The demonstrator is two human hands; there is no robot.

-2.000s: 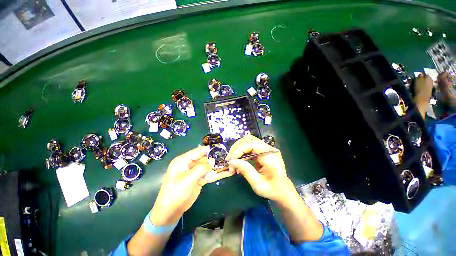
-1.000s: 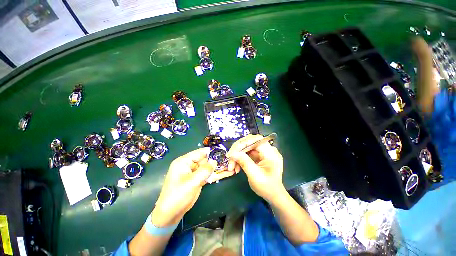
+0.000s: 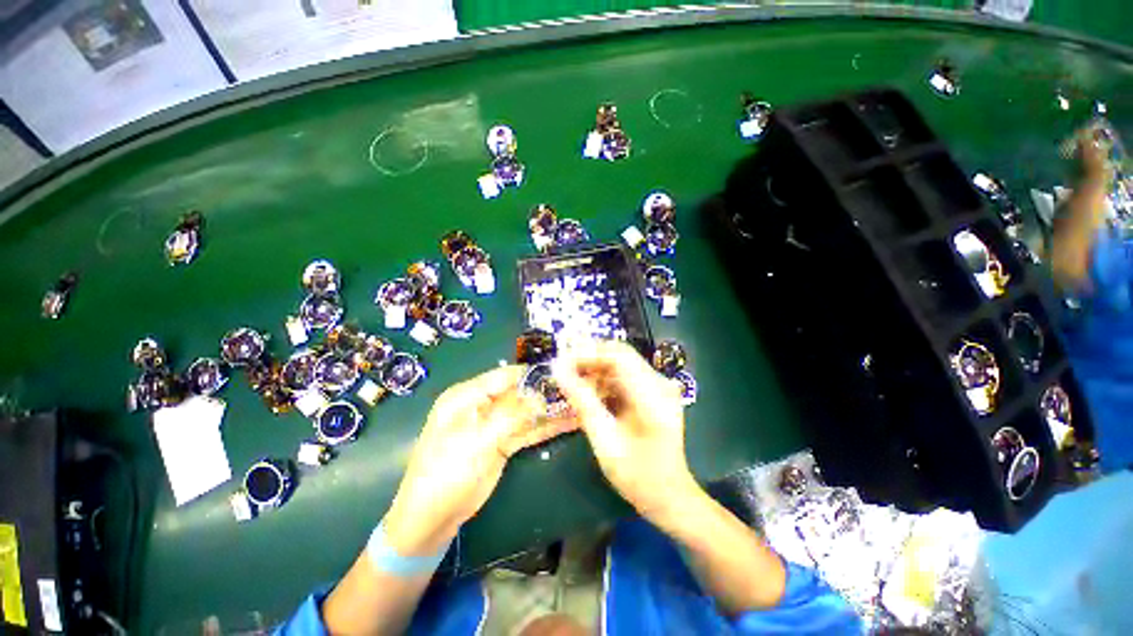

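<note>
A round watch module [image 3: 543,383] with a brown-copper part at its top is held in my left hand [image 3: 470,435], just in front of the parts tray. My right hand [image 3: 627,422] is over the module's right side, fingers together and partly covering it. The slim tool seen earlier in my right hand cannot be made out now. The black parts tray [image 3: 640,304] holds many tiny white parts [image 3: 574,306] just beyond my hands.
Many watch modules [image 3: 336,370] cluster at left, near a white paper slip [image 3: 190,450]. A large black compartment rack [image 3: 857,286] stands at right, with clear plastic bags [image 3: 845,528] before it. A black box [image 3: 31,509] is far left. A coworker's arm [image 3: 1078,236] shows far right.
My right hand has turned and moved inward over the module, and the slim tool is no longer visible. My left hand holds nearly still. Some modules at the back have shifted slightly left.
</note>
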